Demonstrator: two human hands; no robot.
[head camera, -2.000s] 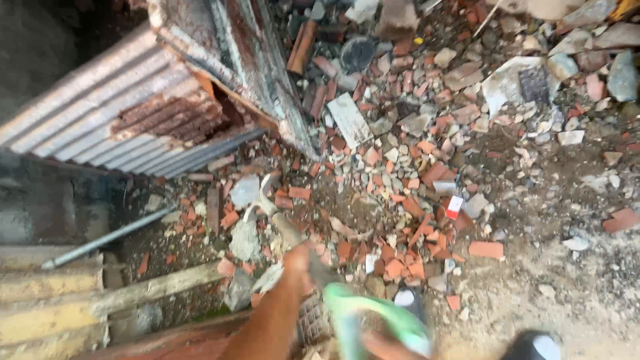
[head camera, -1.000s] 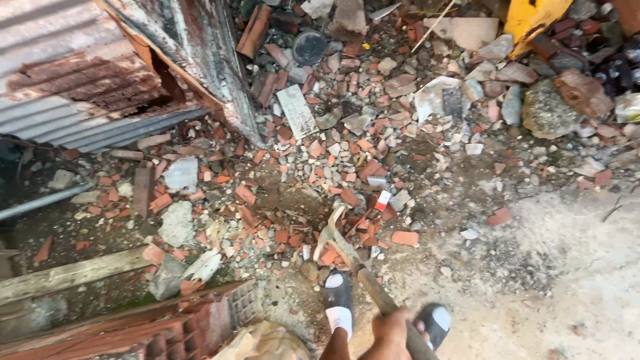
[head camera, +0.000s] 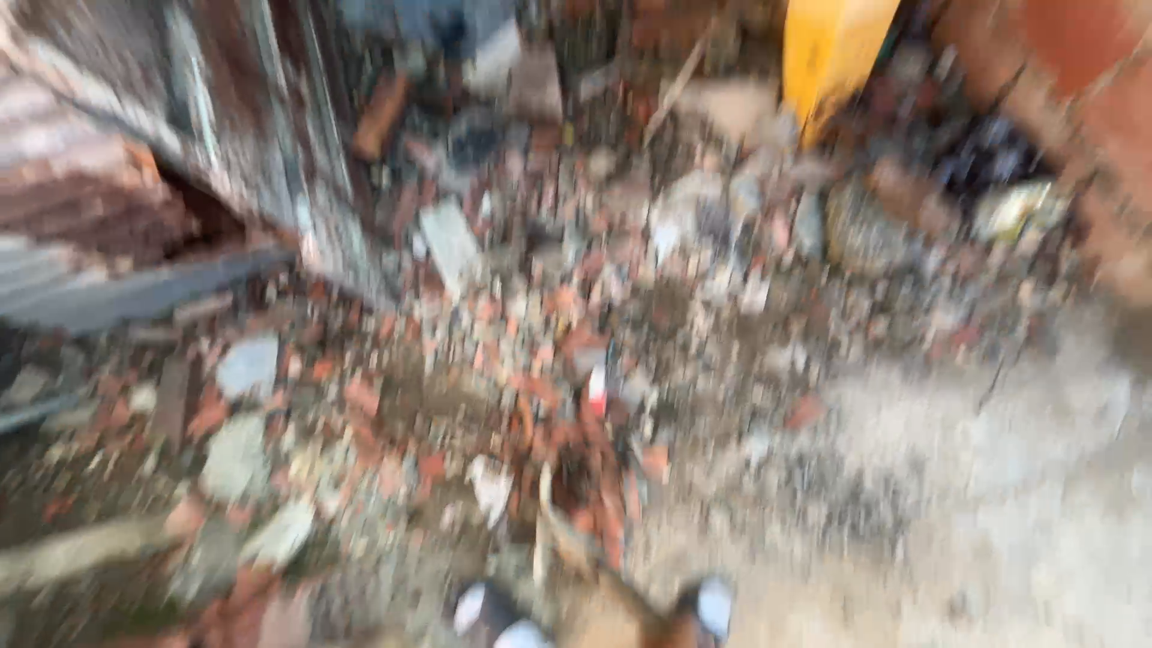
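At the bottom edge, a long-handled digging tool (head camera: 585, 562) slants down to the right, its narrow curved head low among broken red brick pieces (head camera: 598, 495). Motion blur hides the exact kind of tool. A brown blurred patch where the shaft leaves the view appears to be my left hand (head camera: 673, 632), closed round the shaft. My right hand is out of view. A small red and white packet (head camera: 598, 389) lies on the rubble above the tool head. My two feet in dark footwear, the left shoe (head camera: 490, 616) and the right shoe (head camera: 713, 607), flank the shaft.
Rusted corrugated metal sheeting (head camera: 108, 216) and a weathered panel (head camera: 270, 135) stand at upper left. Rubble and stones spread across the middle. A yellow object (head camera: 832, 63) is at the top, near a large rock (head camera: 864, 229). Pale concrete ground (head camera: 972, 486) lies at lower right.
Two seconds ago both hands were in view near the tool and a blurred green thing; the green thing is now out of view. The tool head has come down between my feet.
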